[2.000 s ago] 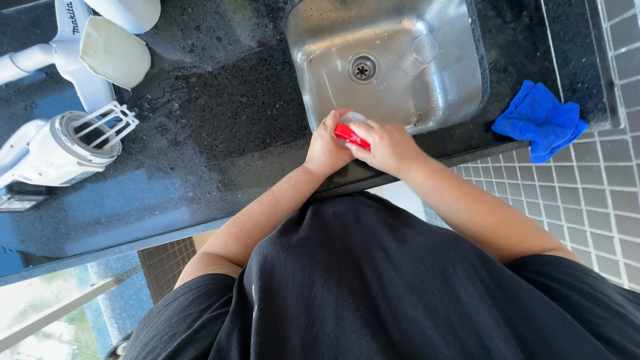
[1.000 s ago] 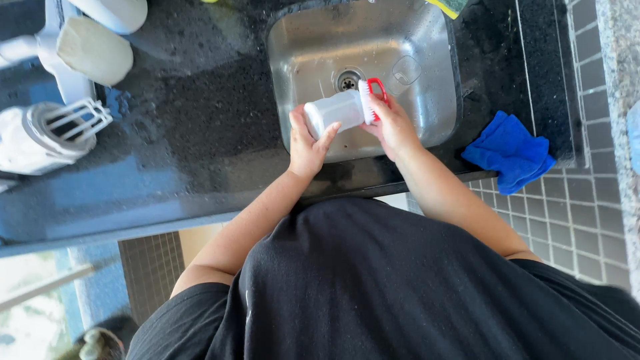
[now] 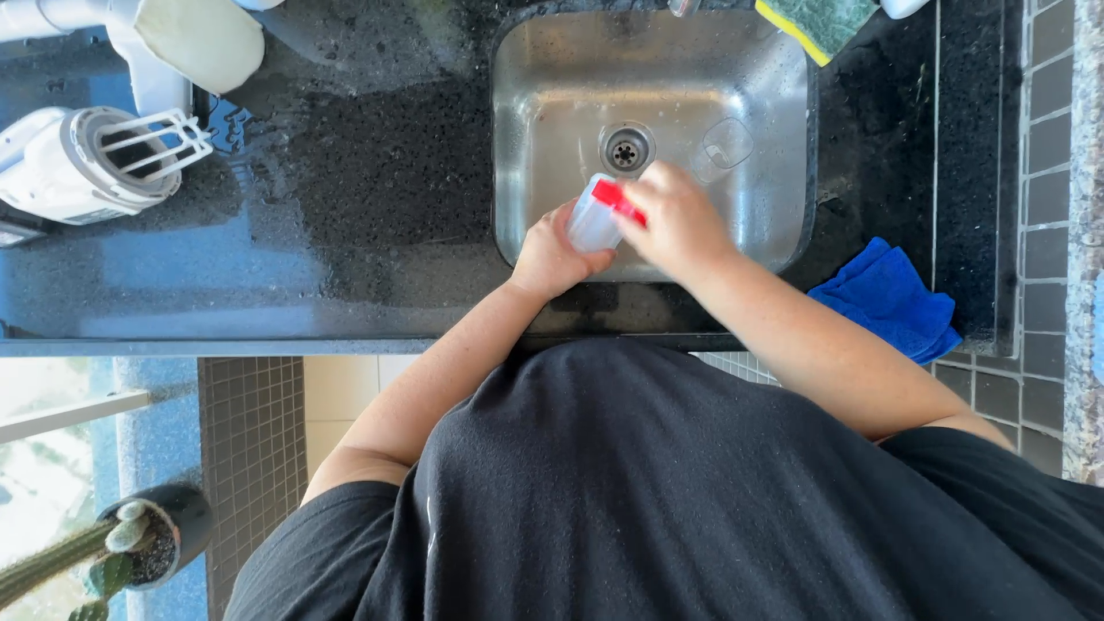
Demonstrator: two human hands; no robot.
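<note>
Over the near edge of the steel sink (image 3: 561, 121), my left hand (image 3: 556, 252) grips a translucent white plastic container (image 3: 589, 226). My right hand (image 3: 680, 217) is closed on a red-handled brush (image 3: 619, 202), held across the container's side. Its bristles, seen white a second ago, are hidden now, and the hand is blurred. Behind the hands lies the drain (image 3: 627, 150), with a clear, rounded item (image 3: 727, 144) to its right on the sink floor.
White vacuum cleaner parts (image 3: 78, 168) and an off-white cup-shaped part (image 3: 200, 41) stand on the wet black counter (image 3: 388, 172) at left. A green and yellow sponge (image 3: 815, 26) lies behind the sink at right; a blue cloth (image 3: 888, 302) hangs over the front edge.
The container, nearly hidden between my hands two seconds ago, is now tilted more upright. The brush has moved from the container's right end to across its side.
</note>
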